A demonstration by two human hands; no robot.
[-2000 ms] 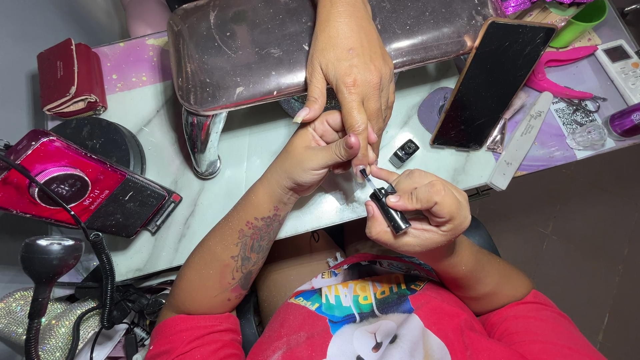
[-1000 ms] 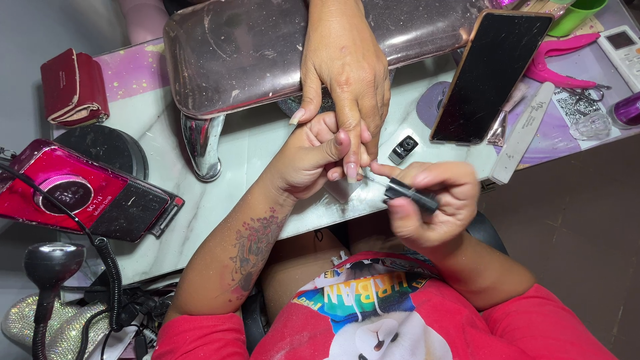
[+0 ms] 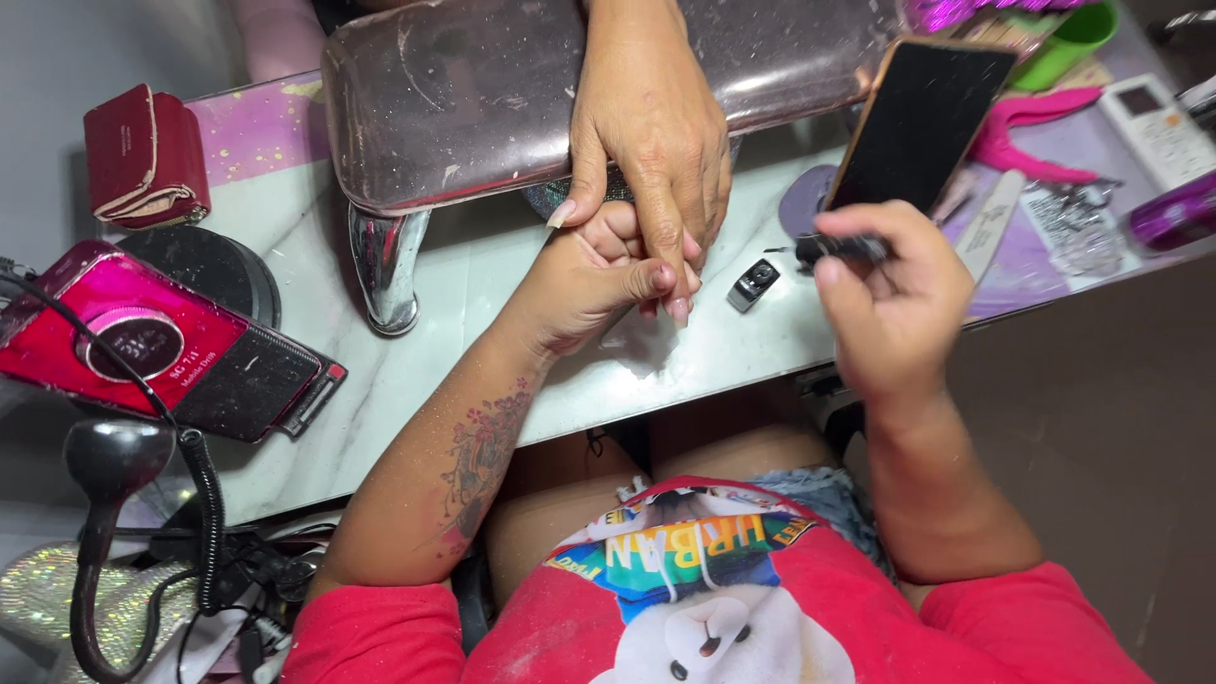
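Palm up, my left hand (image 3: 608,271) holds the fingers of another person's hand (image 3: 651,133), which reaches down over a dark padded armrest (image 3: 465,95). A long pale nail shows on that hand's thumb, and one fingertip points toward me. My right hand (image 3: 893,285) grips the black cap of a nail polish brush (image 3: 841,249), its thin tip pointing left, apart from the nails. Between my hands a small black polish bottle (image 3: 755,285) stands on the marble-look table (image 3: 636,370). Part of my right fingers is blurred.
A red wallet (image 3: 142,157), a round black base (image 3: 204,271) and a red nail drill unit (image 3: 142,342) with a coiled cord are at left. To the right, a smartphone (image 3: 917,123) leans near a nail file (image 3: 988,223), pink pliers-like tool (image 3: 1031,133), white remote (image 3: 1154,128) and green cup (image 3: 1069,43).
My right hand has moved the brush away from the other person's fingertip, up and to the right, past the small bottle. My left hand keeps its hold on the fingers.
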